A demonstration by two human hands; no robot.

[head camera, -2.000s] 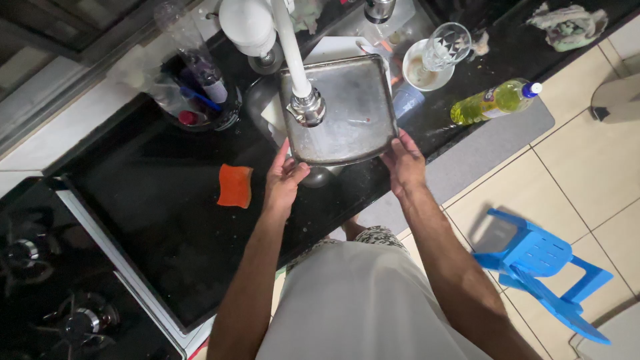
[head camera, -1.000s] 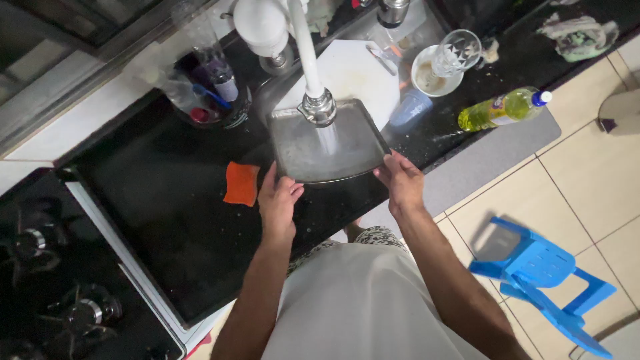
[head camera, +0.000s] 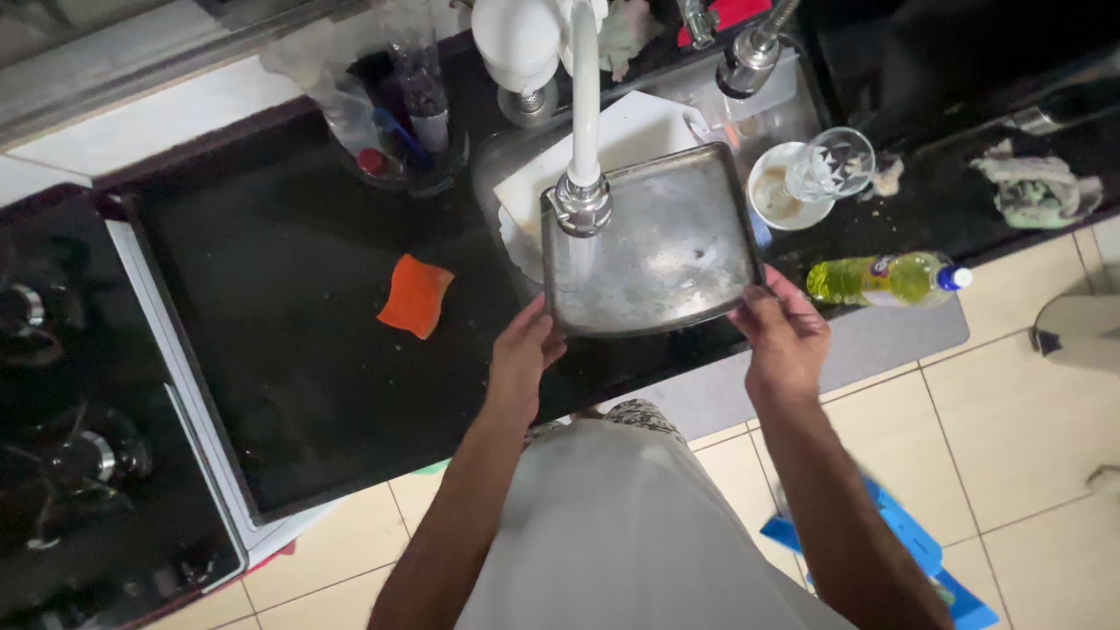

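Note:
A rectangular metal baking tray [head camera: 656,245] is held over the sink, under the spout of a white faucet [head camera: 584,114] with a chrome tip. Water runs from the tip onto the tray's left part. My left hand [head camera: 522,350] grips the tray's near left corner, while my right hand [head camera: 781,332] grips its near right corner. Behind the tray a white cutting board [head camera: 639,127] lies in the sink. An orange sponge [head camera: 416,296] rests on the black counter, left of my left hand.
Right of the sink are a white bowl [head camera: 774,210], a tilted clear glass [head camera: 836,164], a bottle of yellow-green liquid [head camera: 884,278] lying down and a crumpled cloth or bag [head camera: 1041,188]. A gas stove [head camera: 79,455] stands left. A blue plastic stool [head camera: 910,534] is on the floor.
Between one second ago and now, both hands have changed the tray's tilt, and more of its surface faces me. The running water now lands at the tray's left side. The view has shifted somewhat.

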